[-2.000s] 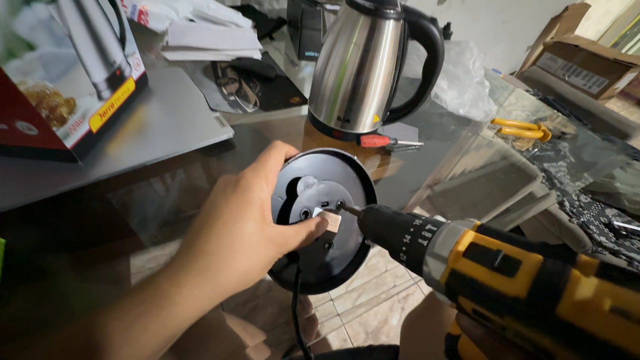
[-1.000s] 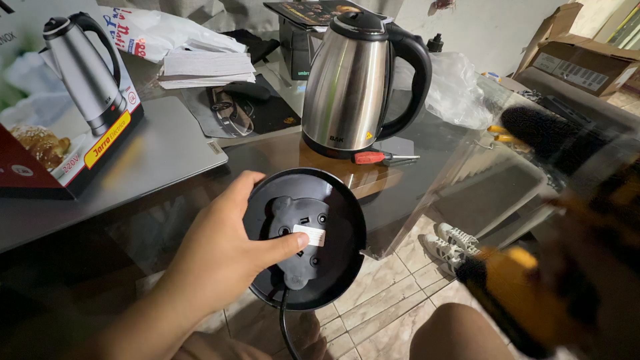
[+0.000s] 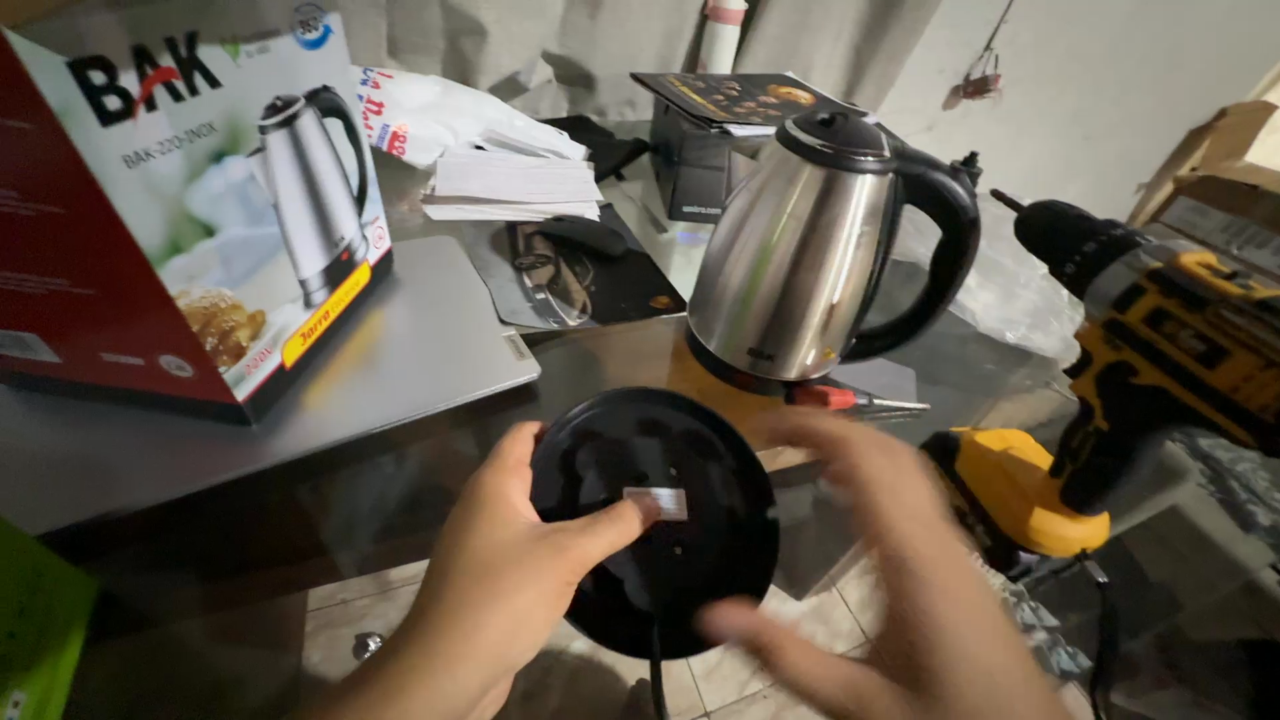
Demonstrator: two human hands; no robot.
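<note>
My left hand grips the left side of a round black kettle power base, its thumb on a small white label on the underside. A black cord hangs from the base's lower edge. My right hand, blurred, is beside the base's right side with thumb and fingers spread and nothing between them. Behind the base, a stainless steel electric kettle stands upright on the glass table. A red-handled screwdriver lies in front of the kettle. To the right, a yellow and black DeWalt cordless drill stands upright on its battery.
A kettle box rests on a closed grey laptop at left. Behind are a computer mouse, stacked papers, a plastic bag and a dark box. A cardboard box and clear plastic are at right.
The drill, held with its bit against the base two seconds ago, has been let go and stands at the right. My right hand has come back to the base. The left hand still holds the base.
</note>
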